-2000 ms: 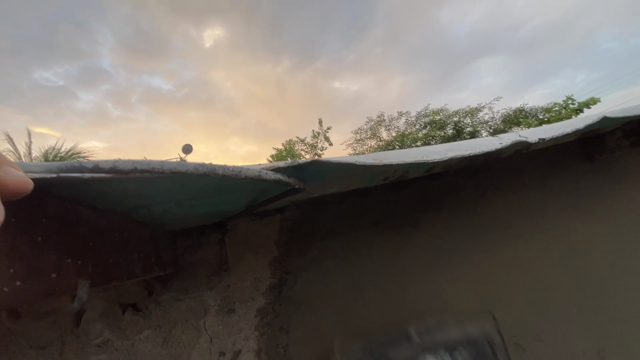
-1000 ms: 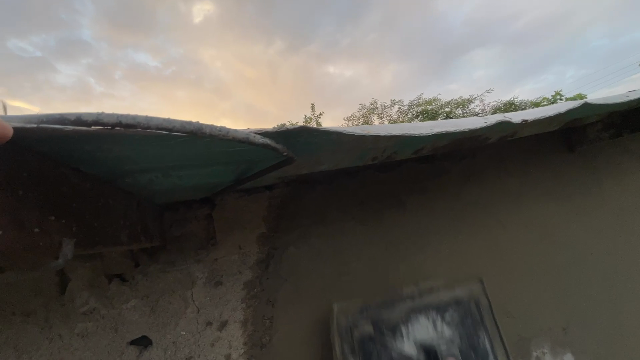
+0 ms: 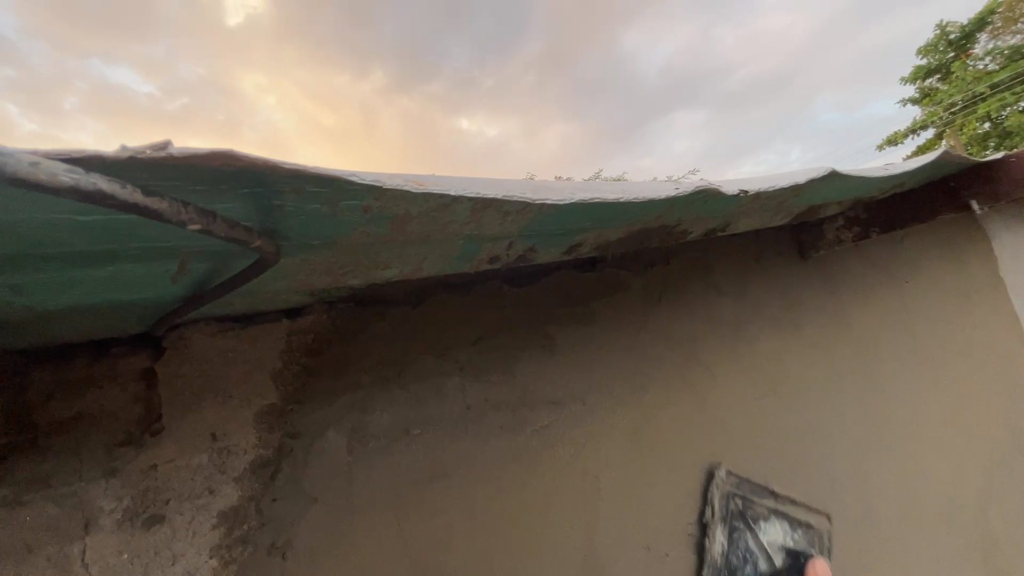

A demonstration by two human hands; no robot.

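A mortar-smeared plastering float (image 3: pixel 768 524) stands against the freshly plastered wall (image 3: pixel 608 448) at the lower right. One fingertip of my right hand (image 3: pixel 818 566) shows at the float's handle, at the bottom edge of the view; the rest of that hand is cut off. The hand is closed on the float as far as can be seen. My left hand is out of view. Smooth, damp-looking plaster surrounds the float and reaches up into shadow below the roof sheet.
A green-bottomed metal roof sheet (image 3: pixel 480 232) overhangs the wall top. A bent metal bar (image 3: pixel 144 200) juts out at the left. Rough, unplastered wall (image 3: pixel 192 448) lies at lower left. A dark beam (image 3: pixel 896 212) runs under the sheet at right, near a tree (image 3: pixel 968 88).
The fingers at the left edge have gone out of view. The float, earlier low near the middle, now shows farther right with a fingertip at it. The view has shifted considerably.
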